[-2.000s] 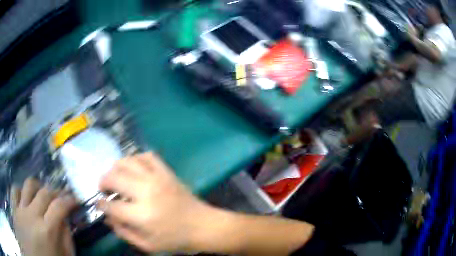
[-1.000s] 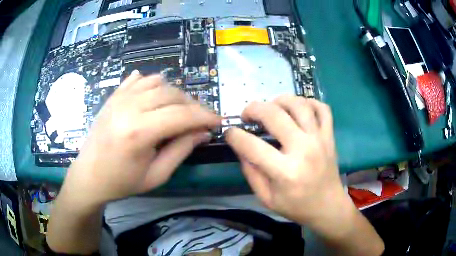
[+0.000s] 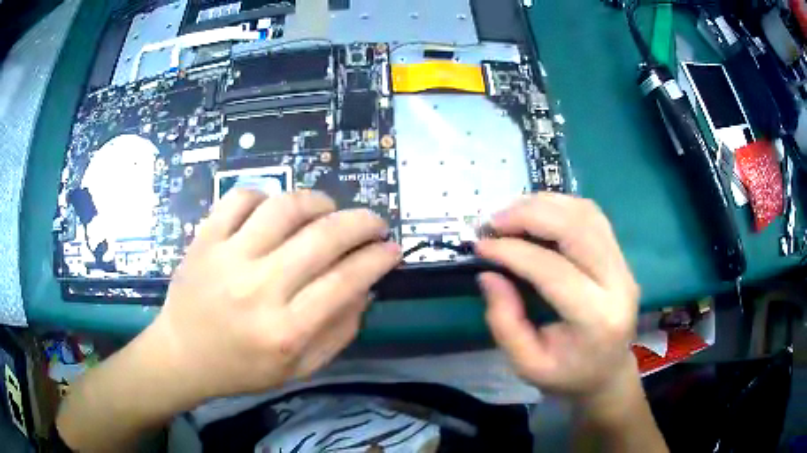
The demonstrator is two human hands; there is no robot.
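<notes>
An opened laptop base (image 3: 113, 292) lies in front of me with its black motherboard (image 3: 190, 164) exposed. A thin black cable (image 3: 434, 246) runs along the near edge of the silver area, between my hands. My left hand (image 3: 288, 274) rests over the board's near edge, its fingertips at the cable's left end. My right hand (image 3: 557, 292) has its fingers at the cable's right end, with the thumb lower and apart. An orange flat flex cable (image 3: 439, 78) spans the top of the silver area.
A green mat (image 3: 611, 203) lies under the laptop. To the right are a black electric screwdriver (image 3: 695, 159), a small red bubble bag (image 3: 759, 181) and a white-framed dark panel (image 3: 715, 95). Bubble wrap (image 3: 18, 177) lies at the left. A red and white tray (image 3: 677, 341) shows below the bench edge.
The view has swung from the right side back over the laptop. Since one second ago, my hands have moved apart, and the black cable shows between them.
</notes>
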